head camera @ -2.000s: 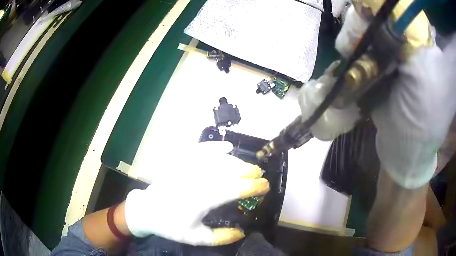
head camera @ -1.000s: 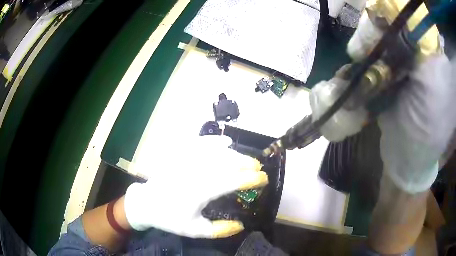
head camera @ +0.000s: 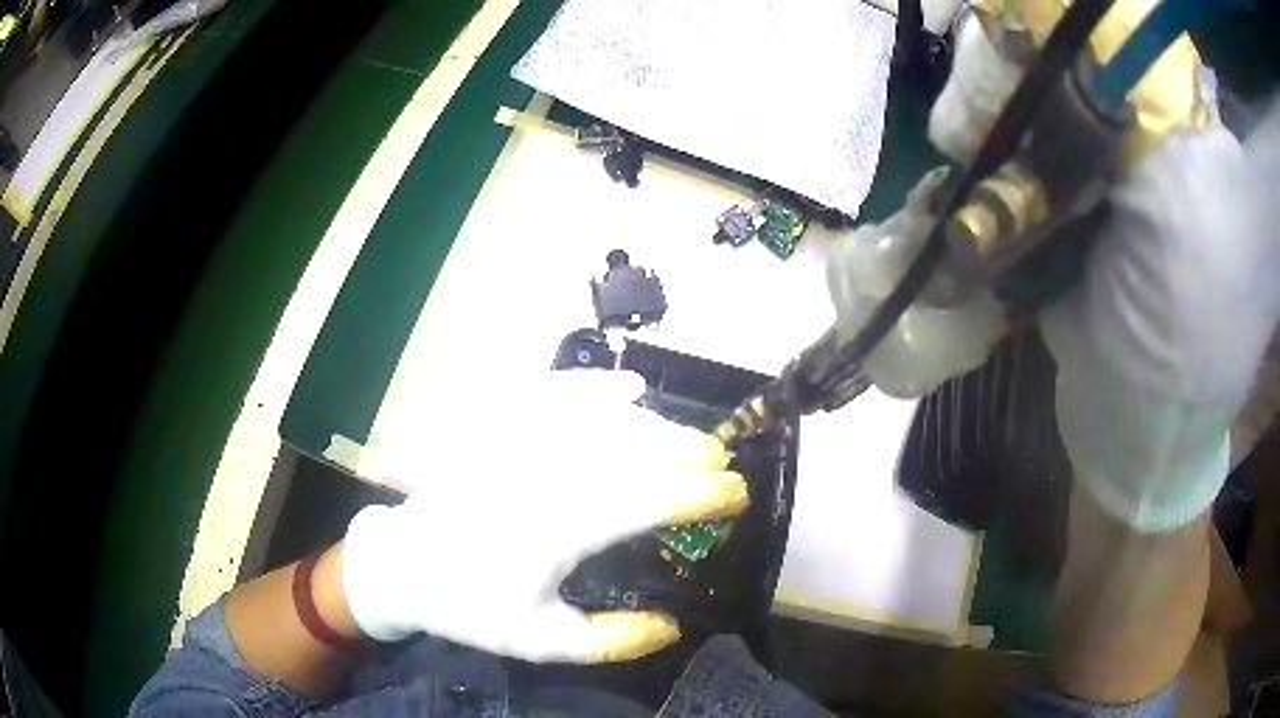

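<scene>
The black housing lies on the white sheet, partly hidden under my left hand. A green circuit board shows inside it. My left hand, in a white glove with yellowish fingertips, rests on the housing, fingers spread over it. My gloved right hand is closed around the power screwdriver. The screwdriver's tip is at the housing's upper right part, close to my left fingertips; whether it touches a screw cannot be told. A black wired part lies just above the housing.
Small board assemblies and a small black part lie at the sheet's far edge. A silvery-white foam bag lies beyond. Black ribbed covers are at right. A green belt with a pale rail runs at left.
The screwdriver tip first moved slightly right and up, then came back left, nearer my left fingertips. My left hand has stayed on the housing.
</scene>
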